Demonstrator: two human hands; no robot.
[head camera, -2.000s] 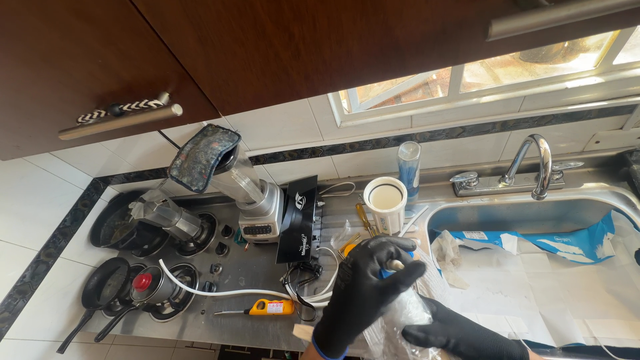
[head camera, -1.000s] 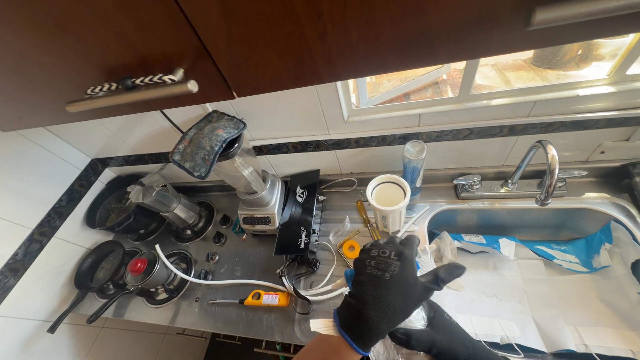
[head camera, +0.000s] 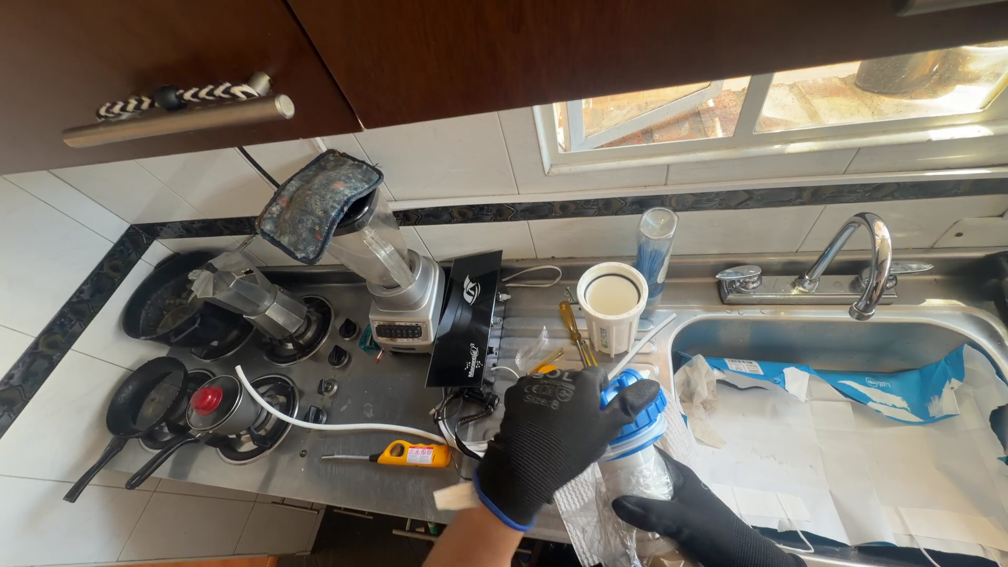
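Both hands wear black gloves. My left hand (head camera: 555, 433) is closed around the ribbed blue cap (head camera: 634, 409) of a clear cylindrical container (head camera: 636, 472), its thumb over the cap's top. Lower on that container, where crinkled clear plastic covers it, my right hand (head camera: 685, 504) grips the body. A white plastic filter housing (head camera: 613, 303) with an open top and a dark ring inside stands just behind my hands. Beside it lies a yellow-handled screwdriver (head camera: 572, 323). A thin white tube (head camera: 642, 345) reaches up from near the blue cap.
A yellow lighter (head camera: 413, 454) and white hose (head camera: 346, 428) lie on the steel top, left of my hands. Further left are a blender (head camera: 405, 303), moka pot (head camera: 264, 299) and pans (head camera: 150, 398). A clear bottle (head camera: 655, 244) stands behind; the sink (head camera: 685, 327) at right holds paper sheets.
My left hand has moved onto the blue cap, which now shows between its thumb and fingers. One second ago its thumb stuck out to the right. My right hand stays low at the container.
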